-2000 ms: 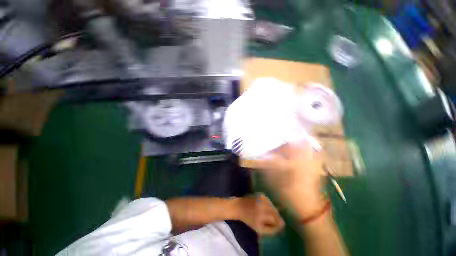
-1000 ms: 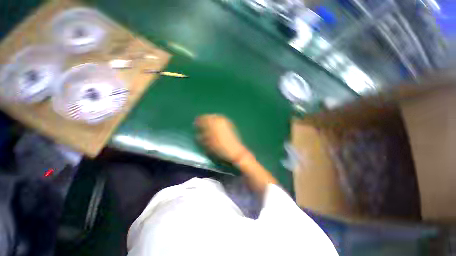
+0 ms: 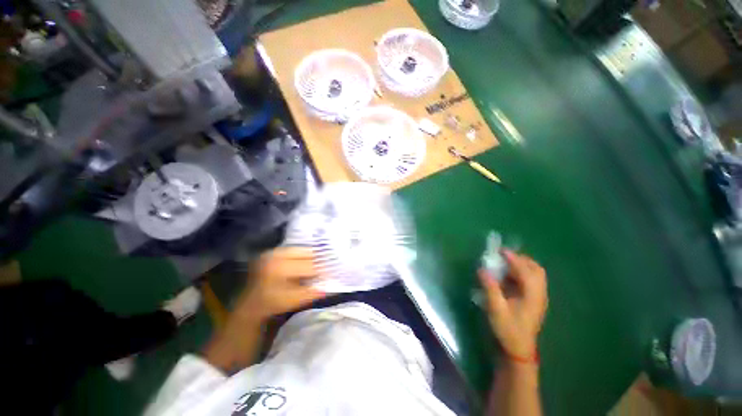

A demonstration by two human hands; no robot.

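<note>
My left hand [image 3: 285, 280] holds a white slotted fan housing [image 3: 358, 236] by its left side, over the bench's near edge; it is blurred. My right hand [image 3: 517, 301] pinches a small translucent piece, likely a fan blade [image 3: 493, 258], between thumb and fingers above the green surface, to the right of the housing and apart from it. Three white fan housings with dark centres, one at the left [image 3: 333, 85], one at the right [image 3: 411, 62] and one nearer me [image 3: 382, 146], sit on the brown cardboard sheet [image 3: 285, 41].
The grey machine [image 3: 167, 49] stands at left with a round white part in its fixture [image 3: 175, 201]. A yellow-handled tool [image 3: 480, 169] and white block [image 3: 429, 127] lie on the cardboard. More housings are at the top [image 3: 469, 11] and lower right [image 3: 693, 351]. A person's dark-clothed leg [image 3: 65, 341] shows lower left.
The view has swung back left from the open carton. My left hand has come into view with a housing. My right hand, lower on the green surface before, now holds a small clear piece.
</note>
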